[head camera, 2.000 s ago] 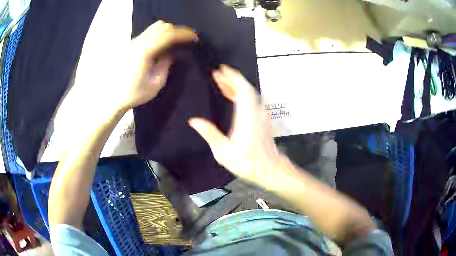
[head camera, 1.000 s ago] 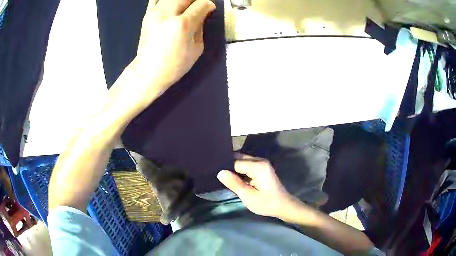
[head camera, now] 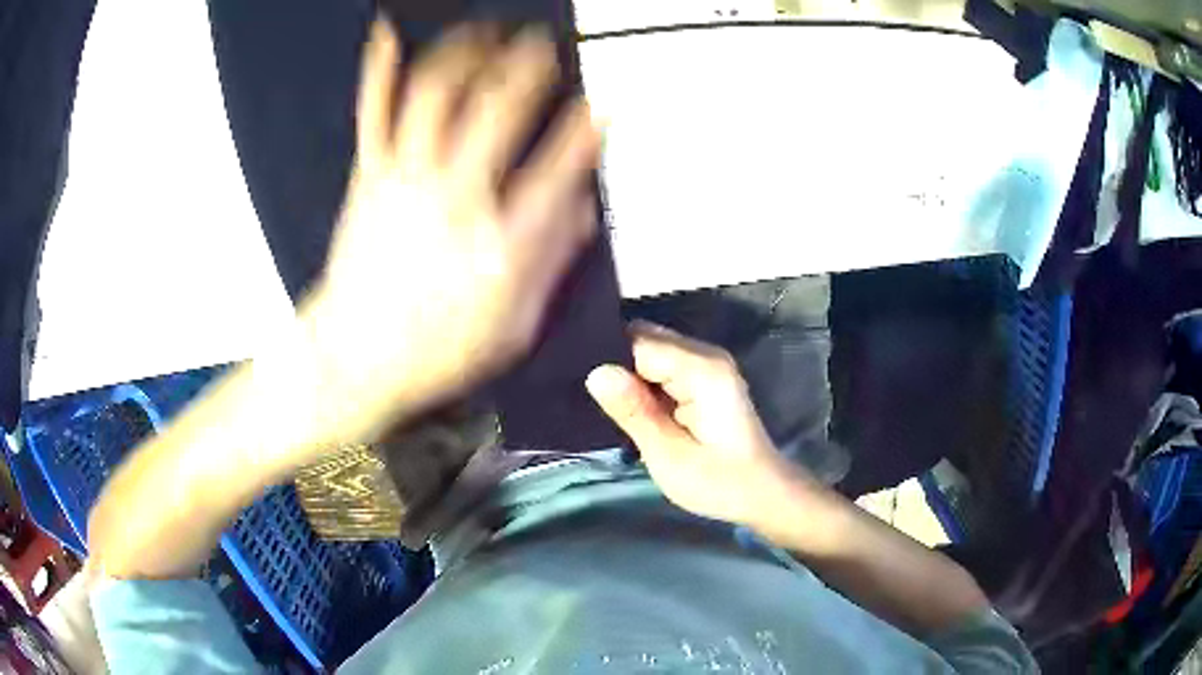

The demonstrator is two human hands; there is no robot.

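A long dark navy-black fabric panel (head camera: 560, 382) lies over the white table and hangs over the front edge to my lap. My left hand (head camera: 455, 198) is blurred, spread over the upper part of the panel with its fingers apart. My right hand (head camera: 686, 409) pinches the panel's right edge between thumb and fingers, just below the table's front edge. The panel's far end runs out at the top of the picture, and my left hand and forearm hide part of its middle.
White table (head camera: 778, 158); cream machine bed at its back. Another dark cloth (head camera: 27, 172) lies at the far left. Blue baskets (head camera: 284, 560) stand at left and right, with a brown grained board (head camera: 345, 495) by the left one. Black and white strips (head camera: 1120, 158) hang at the right.
My left hand has opened from a pinching pose and come nearer, over the panel. My right hand has moved up slightly and now holds the panel's edge. The view has shifted towards my lap.
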